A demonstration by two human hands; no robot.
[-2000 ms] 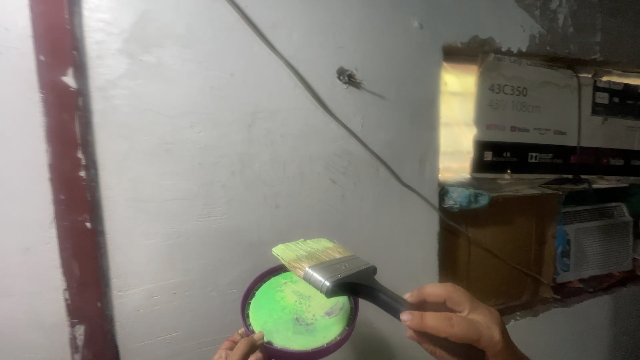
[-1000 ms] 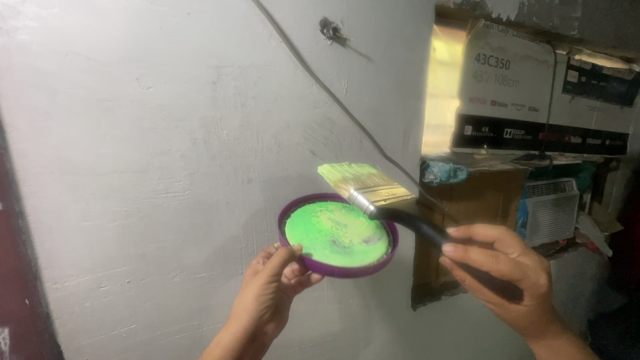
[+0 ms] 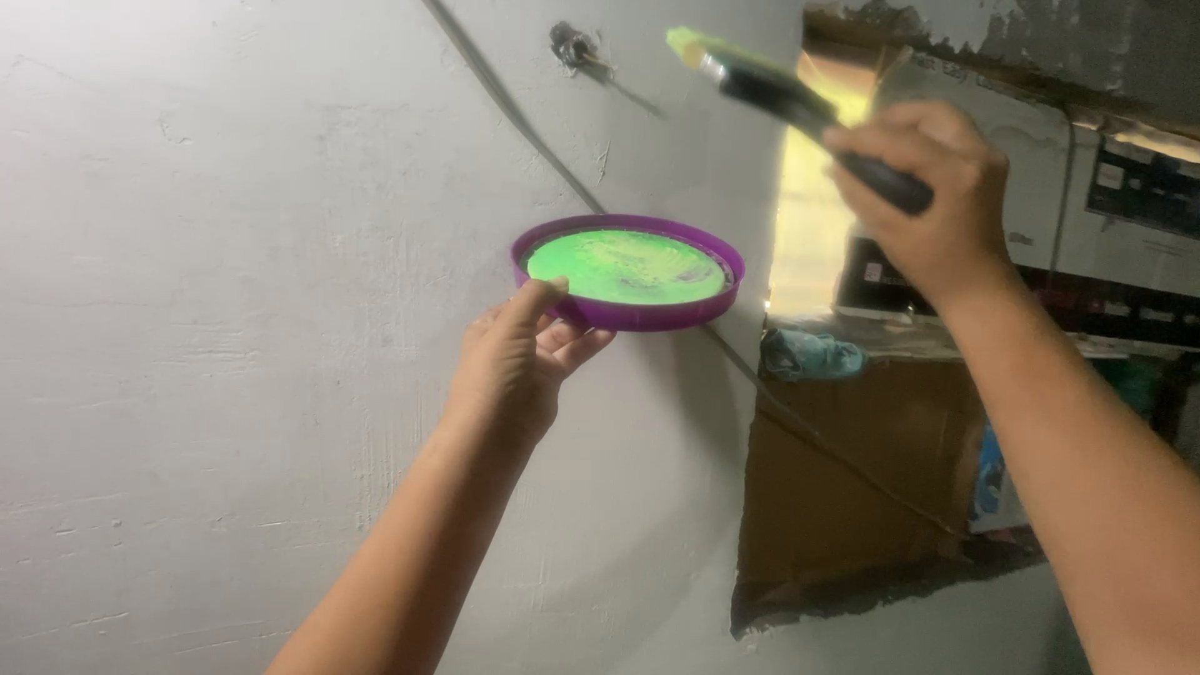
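Note:
My left hand (image 3: 525, 361) holds a round purple plastic lid (image 3: 647, 316) by its near left rim, thumb on top and fingers beneath. Bright green paint (image 3: 628, 267) coats the inside of the lid. Up and to the right, my right hand (image 3: 928, 187) grips the black handle of a paintbrush (image 3: 783, 98). The brush is blurred; its bristles, tinted yellow-green, point to the upper left, apart from the lid. Behind both hands stands a pale grey wall (image 3: 234, 281) with scratches and rough patches.
A dark cable (image 3: 516, 117) runs diagonally down the wall, behind the lid. Wires stick out of a hole (image 3: 574, 49) near the top. At right, a recess holds a printed cardboard box (image 3: 1003, 178), a blue plastic bag (image 3: 812, 356) and a brown panel (image 3: 853, 469).
My right hand has lifted the brush up and away from the lid, where it was above the paint a second ago. The lid remains in my left hand.

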